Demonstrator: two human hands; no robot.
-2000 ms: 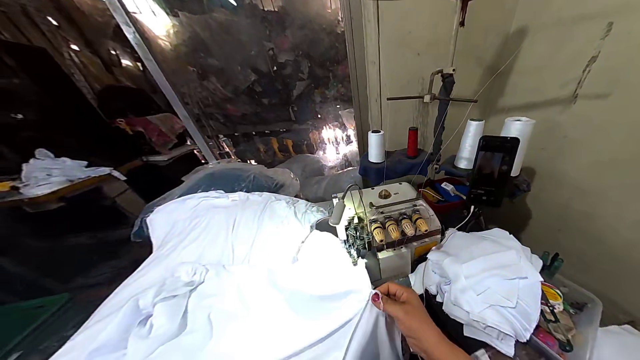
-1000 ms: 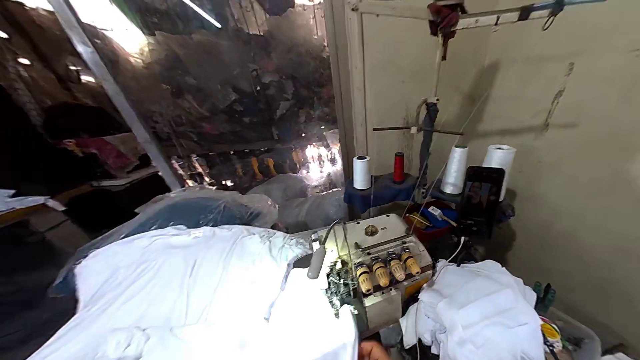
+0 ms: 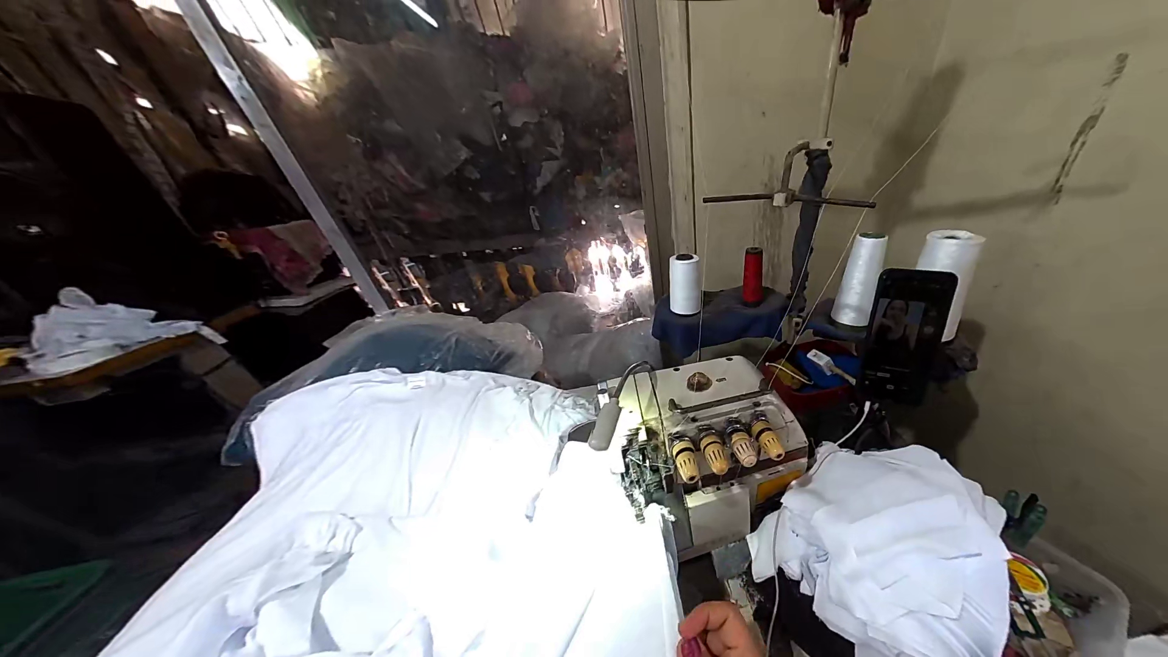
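White fabric point(image 3: 411, 511), apparently a garment, spreads across the left and middle, its right part brightly lit beside the needle area of an overlock sewing machine point(image 3: 721, 438). A hand, by its place my right hand point(image 3: 721, 630), shows at the bottom edge with fingers curled at the fabric's right edge; whether it pinches the cloth I cannot tell. A painted nail shows on it. My left hand is out of view. A grey work lamp point(image 3: 605, 424) points down at the machine's needle area. Several yellowish tension knobs point(image 3: 714, 451) line the machine's front.
White cloth pieces point(image 3: 903, 547) are heaped right of the machine. Behind stand a white thread cone point(image 3: 684, 285), a red thread spool point(image 3: 753, 276) and a mounted phone point(image 3: 908, 336). A plastic bin point(image 3: 1100, 593) is at lower right. Plastic-wrapped bundles point(image 3: 438, 347) lie behind the fabric.
Two seconds ago the right hand held the fabric's right edge in front of the machine; now it is lower, at the bottom edge of the view. The view has shifted between frames.
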